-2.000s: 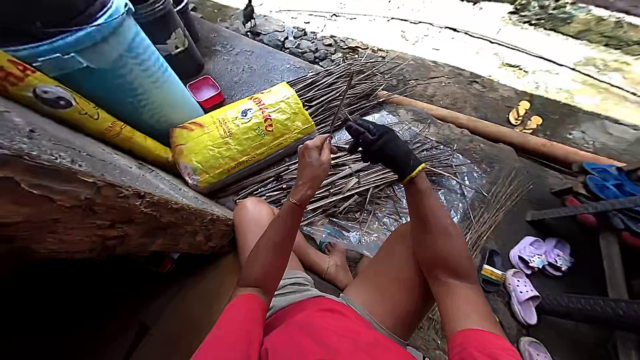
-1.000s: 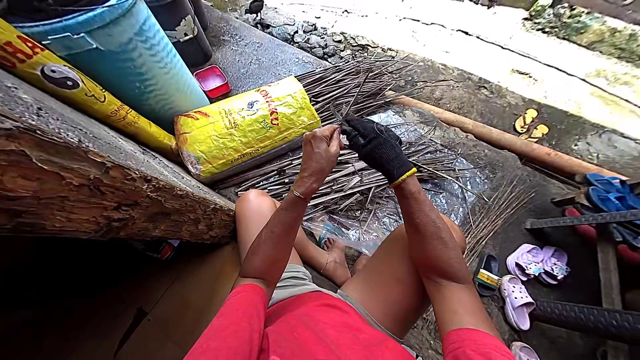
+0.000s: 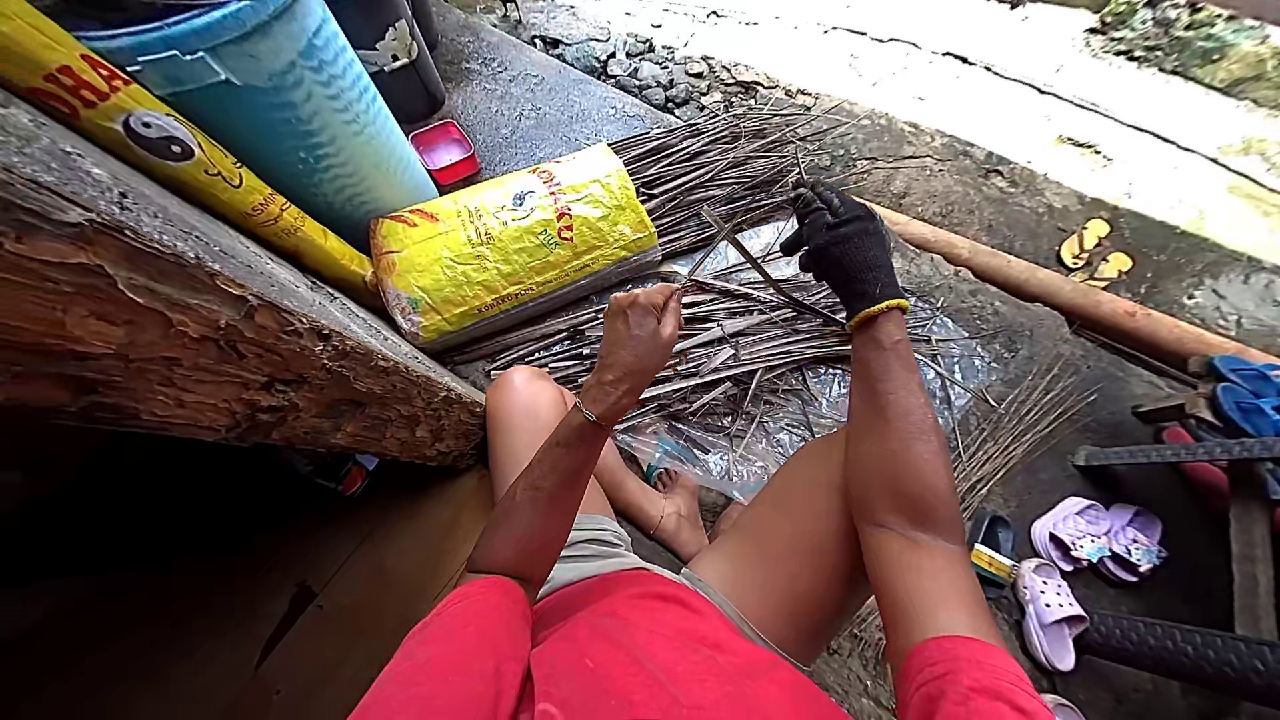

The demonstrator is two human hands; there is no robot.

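Bare, my left hand [image 3: 640, 335] is closed in a fist above the pile of dried palm midribs [image 3: 750, 320], seemingly pinching something thin whose end I cannot make out. To its right and farther forward, my right hand [image 3: 840, 240] wears a black knit glove with a yellow cuff. A dark blade [image 3: 770, 270], perhaps a knife, slants from beneath that hand toward the upper left; the fingers are partly bent and their grip is unclear. The sticks lie on clear plastic sheeting [image 3: 835, 395], partly under a yellow packed sack [image 3: 520, 240].
At the left stand a blue plastic barrel [image 3: 290, 110] and a rough wooden slab [image 3: 200, 320]. A red tray [image 3: 445, 150] lies behind the sack. A brown pole [image 3: 1040, 280] crosses the right side. Purple clogs [image 3: 1050, 612] and a slatted rack [image 3: 1180, 452] are at the lower right.
My hands were close together over the sticks and are now apart, the gloved one farther right. The dark blade now shows between them.
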